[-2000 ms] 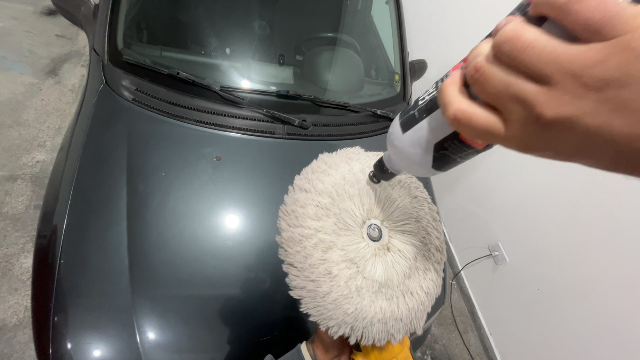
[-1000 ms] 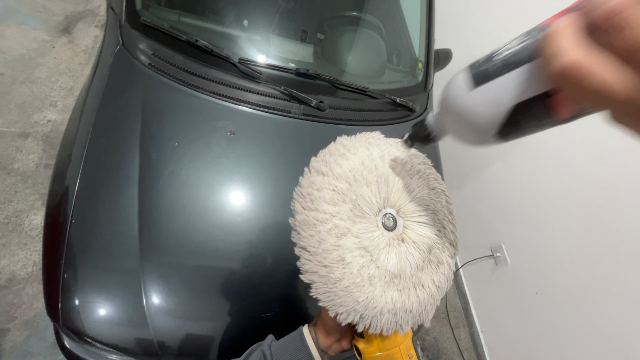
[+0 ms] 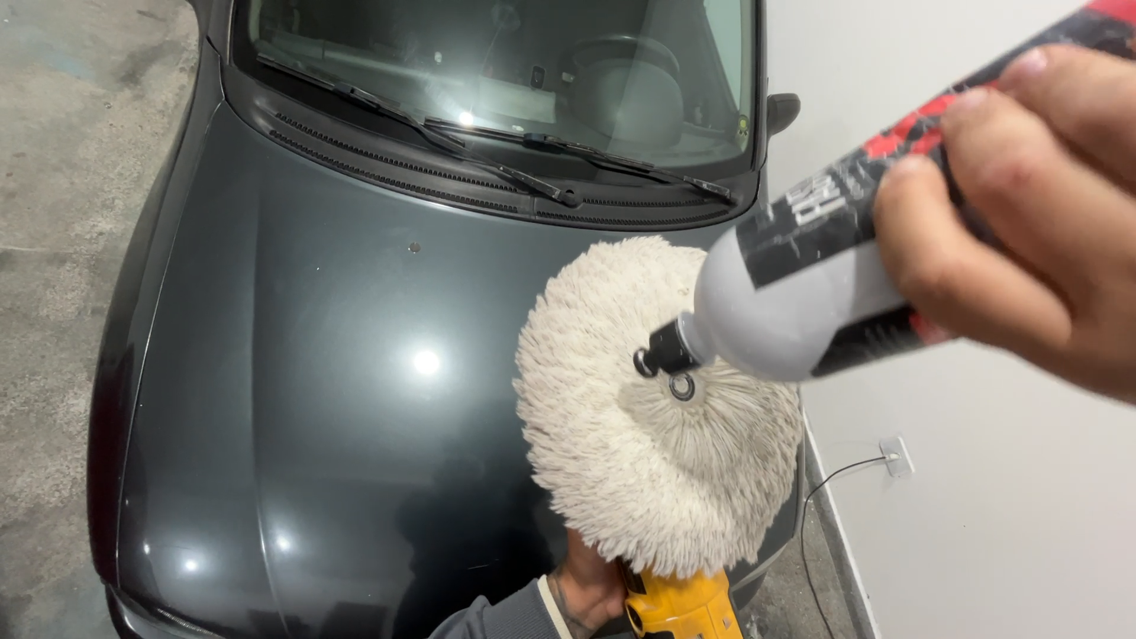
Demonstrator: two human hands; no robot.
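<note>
A plastic squeeze bottle with a black nozzle cap is gripped in my right hand at the upper right. It is tilted, its nozzle over the middle of a round off-white wool polishing pad. The pad faces up and is mounted on a yellow power polisher at the bottom edge. Around the polisher, just under the pad, my left hand is closed; its fingers are partly hidden. Below and to the left of the pad lies the dark green car hood.
The windshield and its wipers lie beyond the hood. A white wall with an outlet and a black cord stands on the right. Concrete floor runs along the left.
The bottle in my right hand has moved left and down from the pad's upper right edge to over its middle. My left hand still holds the polisher.
</note>
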